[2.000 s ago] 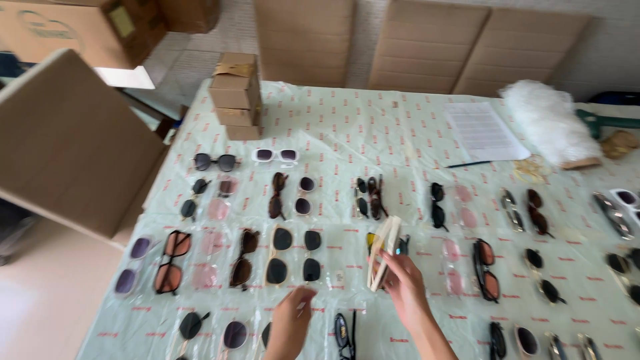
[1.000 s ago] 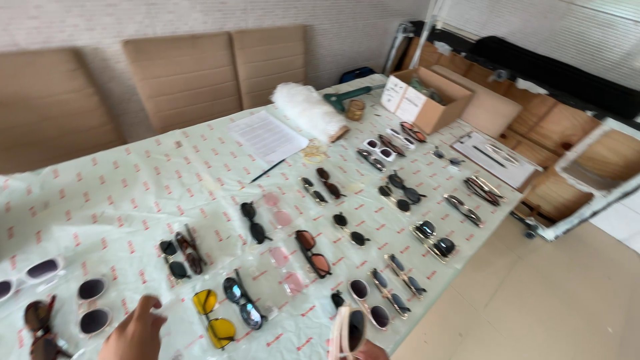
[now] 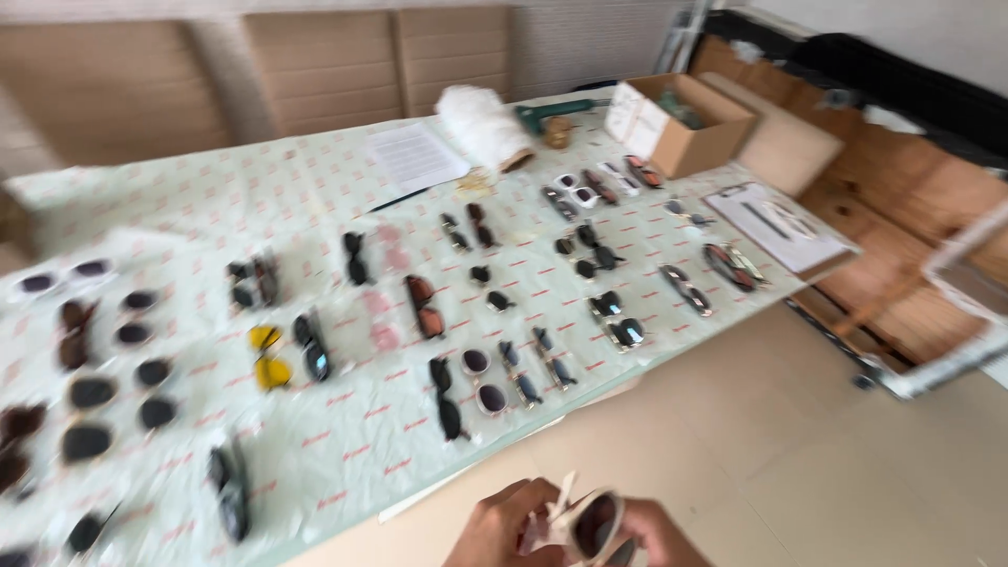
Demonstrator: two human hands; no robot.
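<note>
A pair of cream-framed sunglasses with dark lenses (image 3: pixel 594 526) is held between both hands in front of the near table edge, over the floor. My left hand (image 3: pixel 504 526) is closed on its light-coloured temple side, with a bit of pinkish material by the fingers. My right hand (image 3: pixel 657 535) grips the frame from the other side, its fingers partly hidden behind the lenses. On the covered table (image 3: pixel 346 441) many sunglasses lie in rows, among them a yellow-lensed pair (image 3: pixel 270 358), a blue-black pair (image 3: pixel 313 346) beside it and a black pair (image 3: pixel 447 400).
Farther back lie a printed sheet (image 3: pixel 417 157), a dark pen (image 3: pixel 398 200), a roll of white wrap (image 3: pixel 482 130), a green tool (image 3: pixel 555 114) and an open cardboard box (image 3: pixel 681 122). A clipboard (image 3: pixel 776 228) rests at the right end. Beige chairs (image 3: pixel 323 71) line the far side.
The view has swung right. The cream sunglasses, held in my right hand over the table two seconds ago, are now in both hands off the near edge. My left hand has joined the right.
</note>
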